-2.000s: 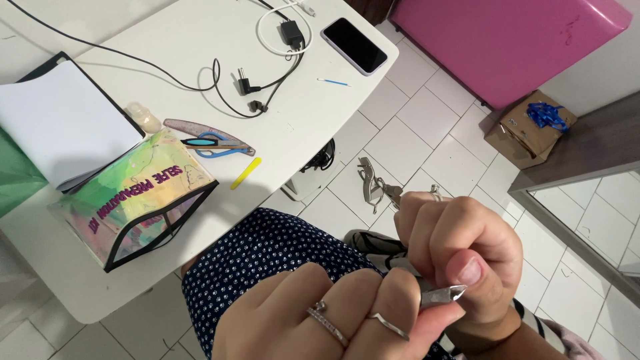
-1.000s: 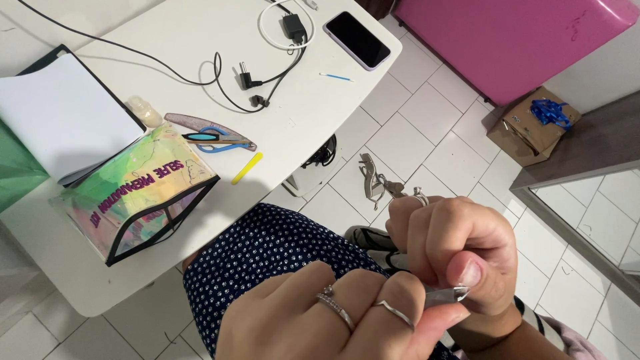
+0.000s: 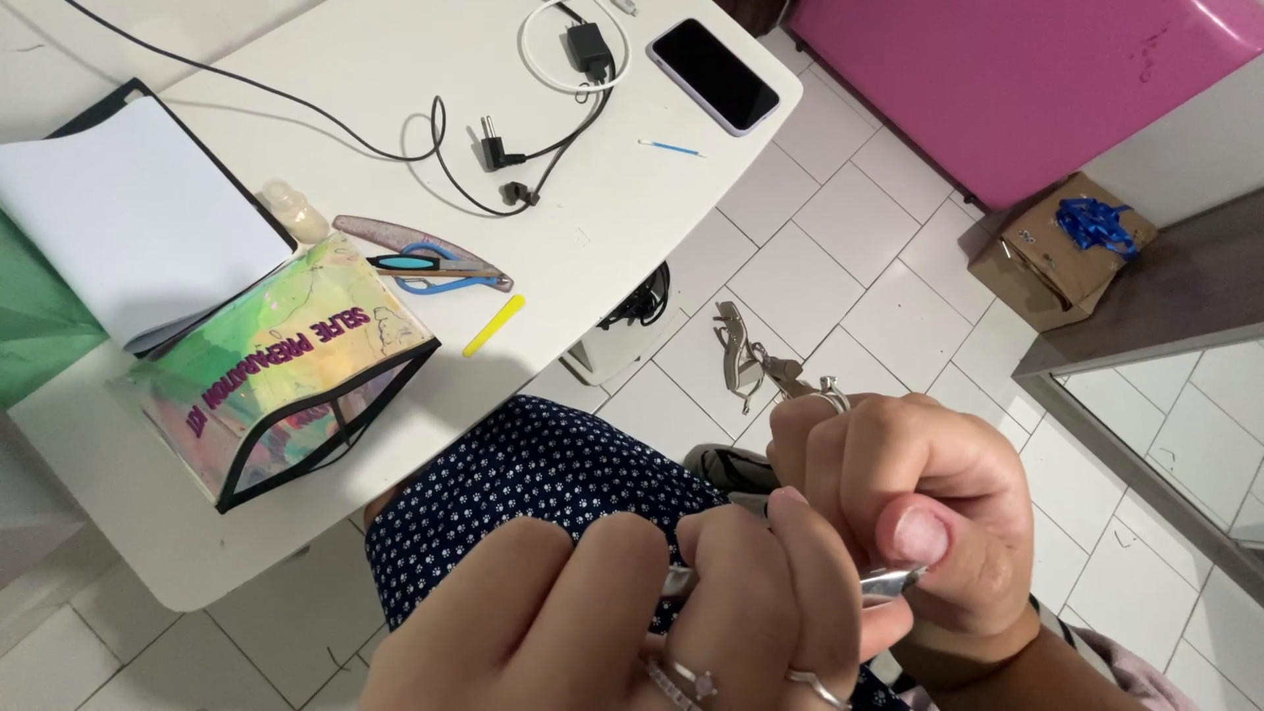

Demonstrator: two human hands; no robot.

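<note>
My left hand, wearing rings, is closed around small metal nippers, whose handles are mostly hidden by the fingers. The jaws point right and sit beside the tip of my right thumb, just below its nail; whether they touch the skin I cannot tell. My right hand has its fingers curled, with the thumbnail facing the camera and a ring on one finger. No tool shows in it. Both hands are above a lap covered by dark blue paw-print fabric.
A white table holds a clear printed pouch, paper sheets, a nail file, a yellow stick, cables, a cotton swab and a phone. Sandals and a cardboard box are on the tiles.
The fingers of my left hand have shifted on the nippers, and one fingertip now shows higher, near my right hand. The jaws stay by my right thumb.
</note>
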